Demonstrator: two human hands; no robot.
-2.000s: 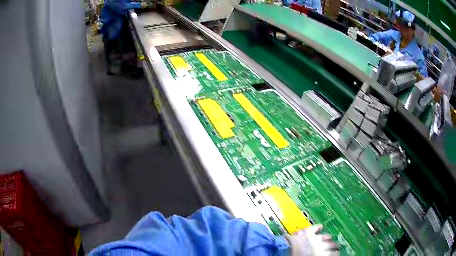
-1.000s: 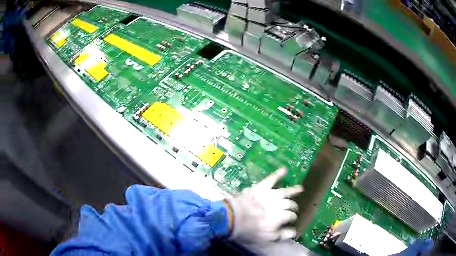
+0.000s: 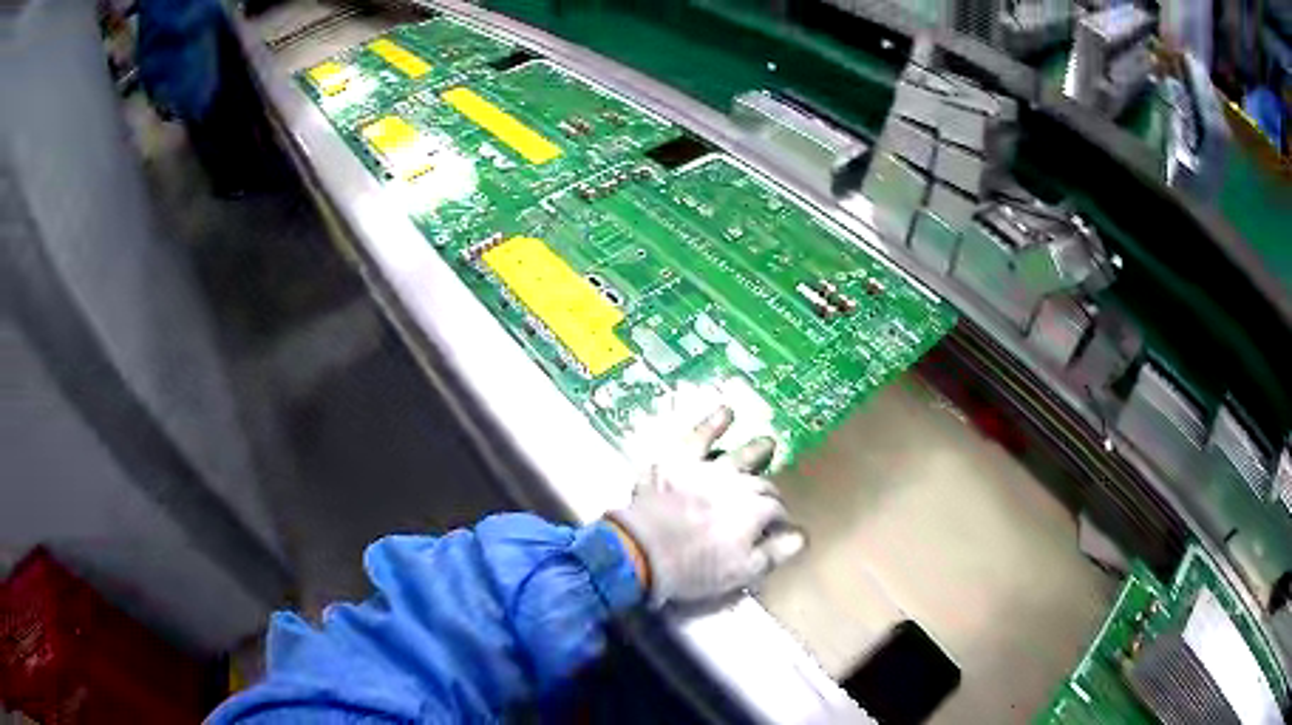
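My left hand (image 3: 716, 521), in a white glove with a blue sleeve, is at the front right corner of the nearest large green circuit board (image 3: 680, 269). Its fingers are spread and it holds nothing; glare blurs where the fingertips meet the board. A yellow masking piece (image 3: 556, 305) lies near this board's front edge. Farther left, more boards in the row carry yellow strips (image 3: 500, 125). At the bottom right, a cut-off board (image 3: 1112, 659) bears a silver finned heat sink (image 3: 1219, 659). My right hand is out of the picture.
The metal front rail (image 3: 468, 375) runs beside a grey aisle. A pale surface (image 3: 921, 496) shows between the boards, with a dark phone-like rectangle (image 3: 904, 677) on it. Heat sinks (image 3: 942, 135) stand behind the rear rail. A red box (image 3: 71, 637) is lower left; a person in blue (image 3: 184, 57) is upper left.
The view has turned. The gap between the nearest board and the heat-sink board is wider, and the dark rectangle now shows in it. My left hand remains by the board's front right corner.
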